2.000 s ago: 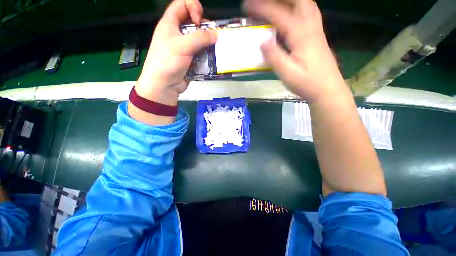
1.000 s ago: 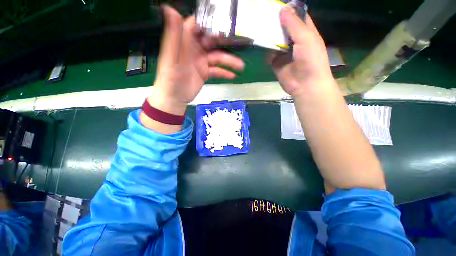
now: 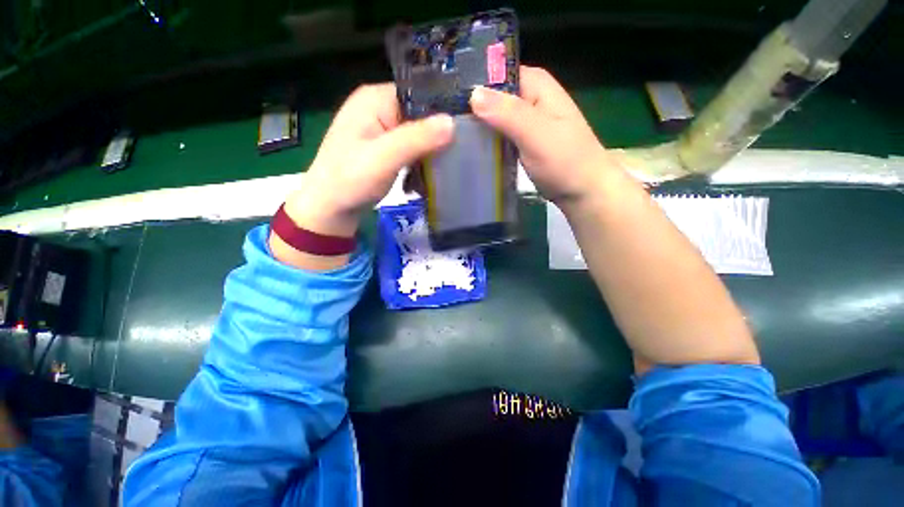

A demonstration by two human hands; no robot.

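Observation:
My left hand [image 3: 362, 149] and my right hand [image 3: 540, 134] hold a phone body [image 3: 431, 84] upright from its two sides, thumbs on its face. Its dark circuit area with a pink patch is at the top. The silver battery [image 3: 464, 183] with yellow edges lies in the lower half. The phone is above the bench and covers part of the blue parts tray [image 3: 392, 282], which holds a heap of small white pieces [image 3: 426, 275]. A dark red wrist strap [image 3: 312, 234] is on my left wrist.
A sheet of white strips [image 3: 719, 233] lies at the right, partly behind my right forearm. Waiting phones [image 3: 279, 129] sit on the green line beyond the white edge [image 3: 149, 203]. A taped post [image 3: 738, 119] rises at right. A black boxed device [image 3: 45, 282] is at far left.
The phone has turned from sideways to upright and moved lower, now over the blue tray. My left hand, which was off the phone with fingers apart, has taken hold of it again.

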